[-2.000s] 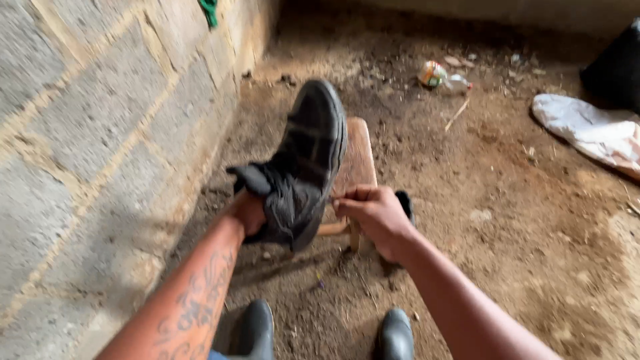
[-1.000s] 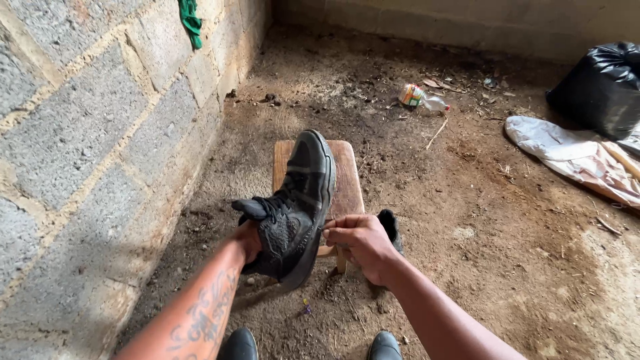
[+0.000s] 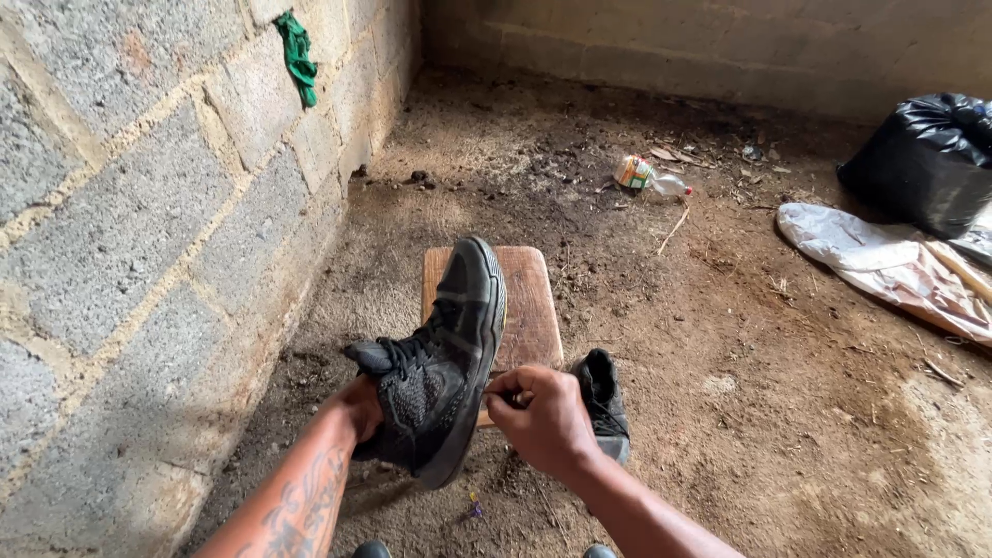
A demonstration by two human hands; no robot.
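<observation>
A black lace-up sneaker (image 3: 457,333) is held up, toe away from me, over the near part of a low wooden stool (image 3: 531,310). My left hand (image 3: 364,407) reaches inside the shoe's opening and carries it; the fingers are hidden. Beside the sole, my right hand (image 3: 539,407) has thumb and forefinger pinched together at the sole's edge. Whether something thin is between those fingertips cannot be told. A second black sneaker (image 3: 603,403) stands on the dirt floor just right of my right hand.
A concrete-block wall (image 3: 139,232) runs along the left, with a green cloth (image 3: 298,58) on it. Farther off lies a plastic bottle (image 3: 635,172). A black plastic bag (image 3: 922,163) and a whitish sack (image 3: 860,248) are at the right. My boot tips show at the bottom.
The view has shifted since the first frame. In both earlier frames the left hand is in the same sneaker and the right hand is at its sole, much as now.
</observation>
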